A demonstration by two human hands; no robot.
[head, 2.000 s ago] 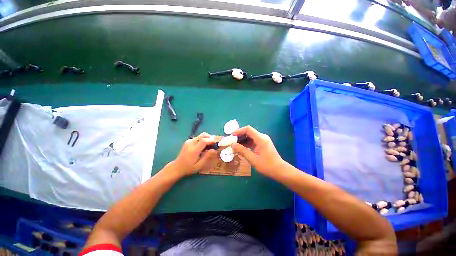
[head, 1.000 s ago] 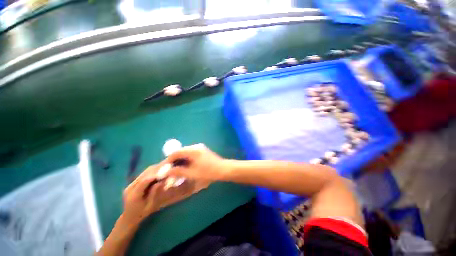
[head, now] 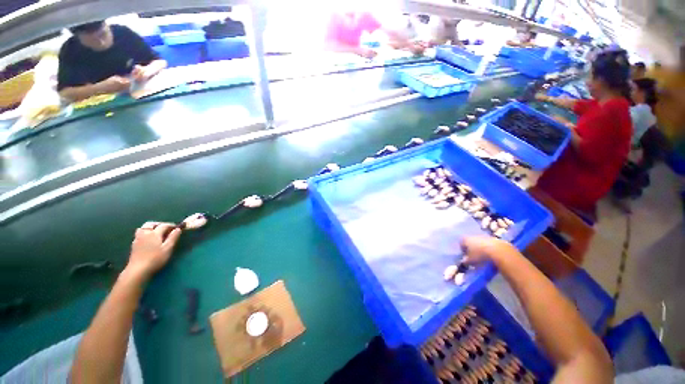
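My left hand (head: 154, 246) is at the near side of the belt, its fingers at the black end of a joined piece with a pale oval head (head: 196, 220). Whether it grips the piece is unclear. My right hand (head: 481, 251) reaches into the blue tote (head: 353, 277), fingers at pale oval heads (head: 455, 274) near its front right. The cardboard pad (head: 279, 307) lies on the green bench with a white disc (head: 257, 324) on it. A white lump (head: 245, 280) lies just beyond. Black parts (head: 192, 309) lie left of the pad.
Joined pieces (head: 252, 202) form a row along the green belt (head: 98, 184). A lower crate of parts (head: 473, 349) sits beneath the tote. A tote of black parts (head: 529, 133) stands farther right beside a person in red (head: 601, 135). Another person (head: 105, 60) sits across the line.
My hands were together over the cardboard pad and are now apart, left at the belt, right in the tote. The view has swung right and up. Another joined piece lies at the row's left end.
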